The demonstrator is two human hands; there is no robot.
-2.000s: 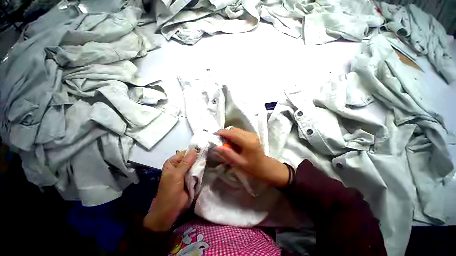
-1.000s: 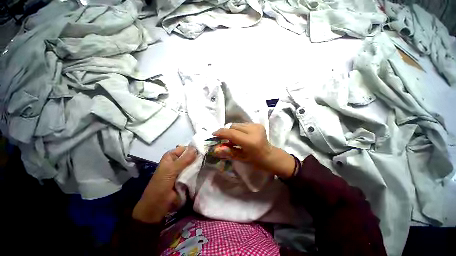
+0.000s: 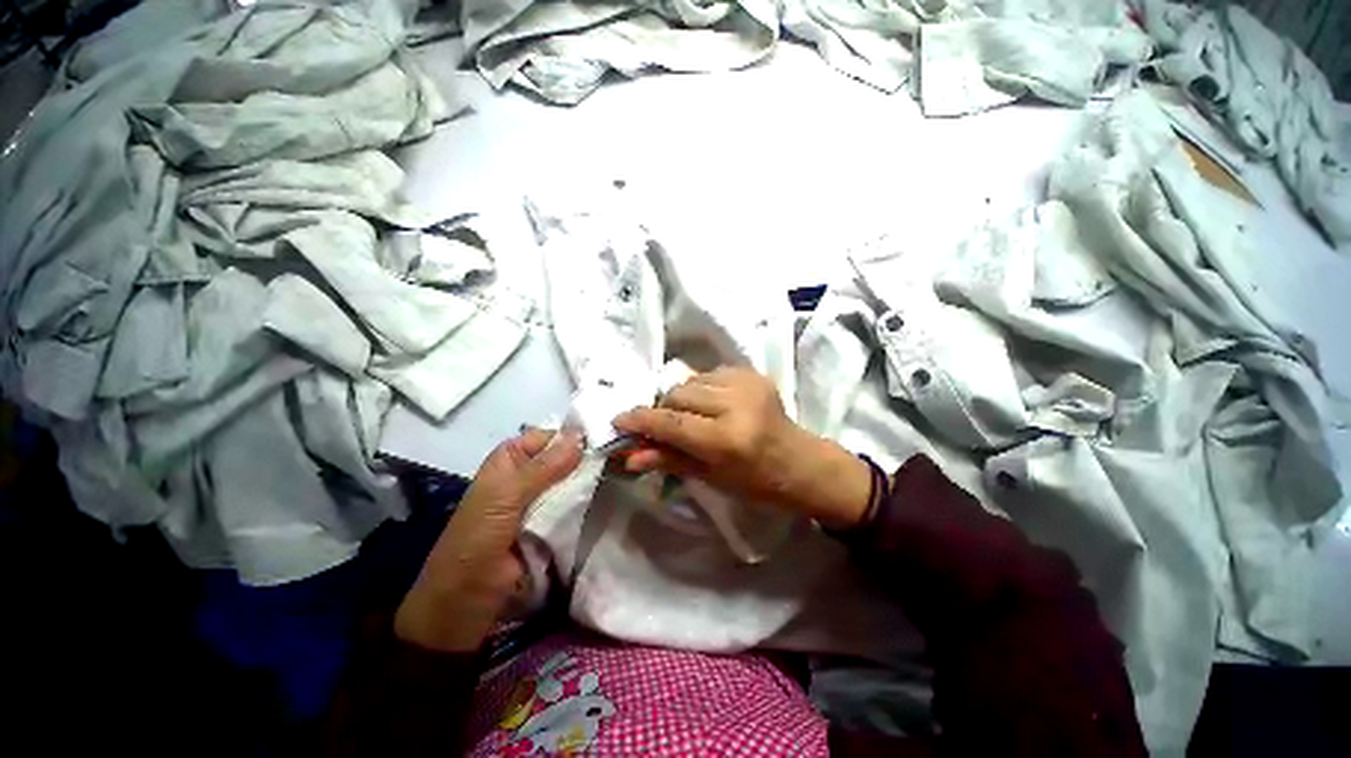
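A pale grey-white garment (image 3: 682,585) with dark buttons lies at the table edge and over my lap. My left hand (image 3: 496,518) grips an edge of it between thumb and fingers, left of centre. My right hand (image 3: 726,437) is closed around the thread snips (image 3: 611,446); only a short dark tip shows at the cloth beside my left fingertips. The grip of the snips is hidden in my fingers. Part of the garment reaches up the table beyond my hands.
A large garment pile (image 3: 297,326) lies at left. More pale garments (image 3: 1008,59) lie along the far side, and a buttoned one (image 3: 1096,489) lies at right. A checked apron (image 3: 667,703) covers my lap. A blue crate (image 3: 267,644) is dimly visible below the table at lower left.
Both hands have moved slightly down from two seconds ago. The orange grip seen earlier in my right hand is now covered, and the hand has turned with its fingertips closer to my left fingers.
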